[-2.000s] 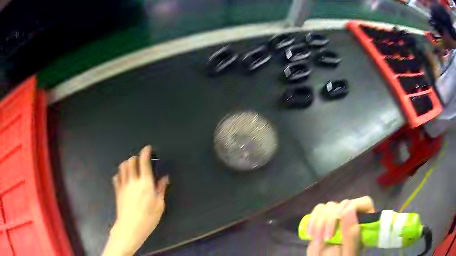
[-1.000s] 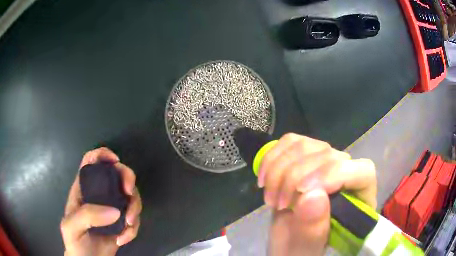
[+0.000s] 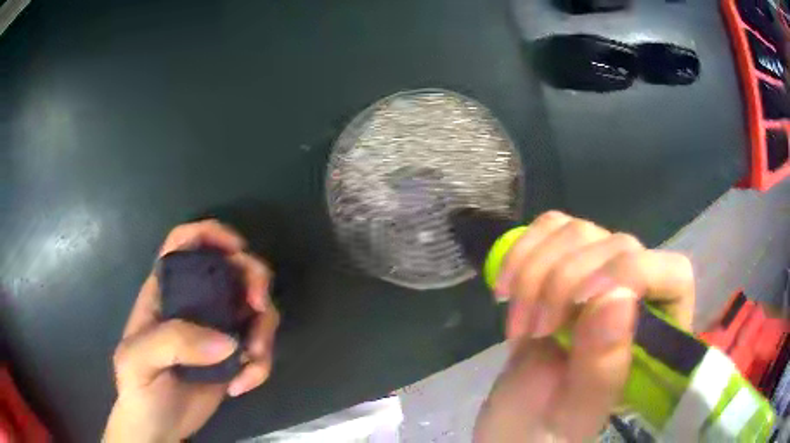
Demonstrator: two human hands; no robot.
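My left hand point(image 3: 186, 337) holds a black plastic housing point(image 3: 203, 303) above the bench at the lower left, fingers wrapped round its sides. My right hand point(image 3: 589, 303) grips the lime-green electric screwdriver point(image 3: 658, 389) at the lower right. Its black nose point(image 3: 478, 235) points left over the lower right part of the round screw tray point(image 3: 424, 275); whether the tip touches is hidden by blur. Silver screws point(image 3: 442, 130) heap in the tray's upper part, and its lower part shows a bare grey plate.
Black waiting housings point(image 3: 589, 62) stand at the upper right of the dark bench point(image 3: 216, 95). A red-orange parts tray point(image 3: 758, 112) with black parts lies beyond them. Red-orange bins point(image 3: 749, 337) are off the bench at the right. Another red-orange edge point(image 3: 17, 411) shows at the lower left.
Since one second ago the view has shifted, so tray and hands appear further right. Both grips are the same. Two seconds ago, my left hand was down on the bench and the screwdriver was away from the tray.
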